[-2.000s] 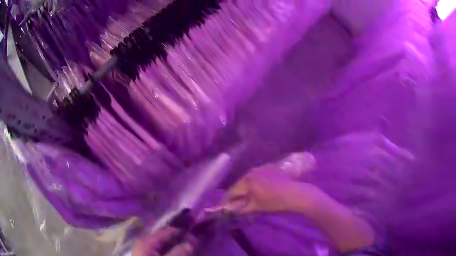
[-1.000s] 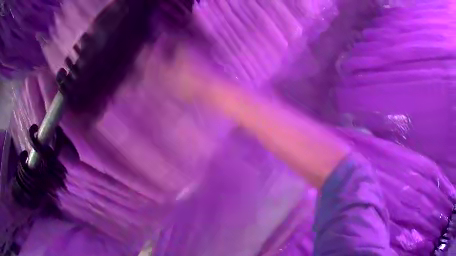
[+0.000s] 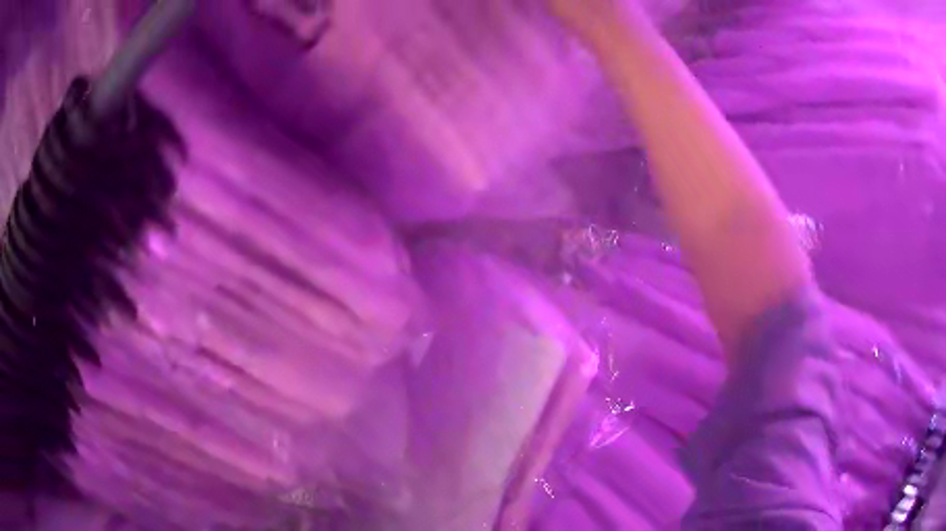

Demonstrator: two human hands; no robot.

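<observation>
Hanging garments point(image 3: 259, 311) in plastic film fill the left and middle, in tight pink and purple folds, blurred. Their black hangers point(image 3: 73, 249) are packed in a bristly row on a grey garment rail point(image 3: 140, 52) at the upper left. My right forearm point(image 3: 705, 166), with a purple-looking sleeve point(image 3: 778, 415), reaches up across the garments to the top edge. My right hand is cut off by that edge, so its hold is hidden. My left hand is not in view.
More bagged garments point(image 3: 830, 93) lie in stacked folds at the upper right. Others point(image 3: 643, 363) with film glints lie below my forearm. A pale surface point(image 3: 488, 415) shows at the lower middle. A dark beaded or toothed strip point(image 3: 918, 472) is at the lower right edge.
My right arm has swung up and right, its hand leaving at the top. The row of hangers now looks packed together along the left, with the bare rail higher. The view has shifted.
</observation>
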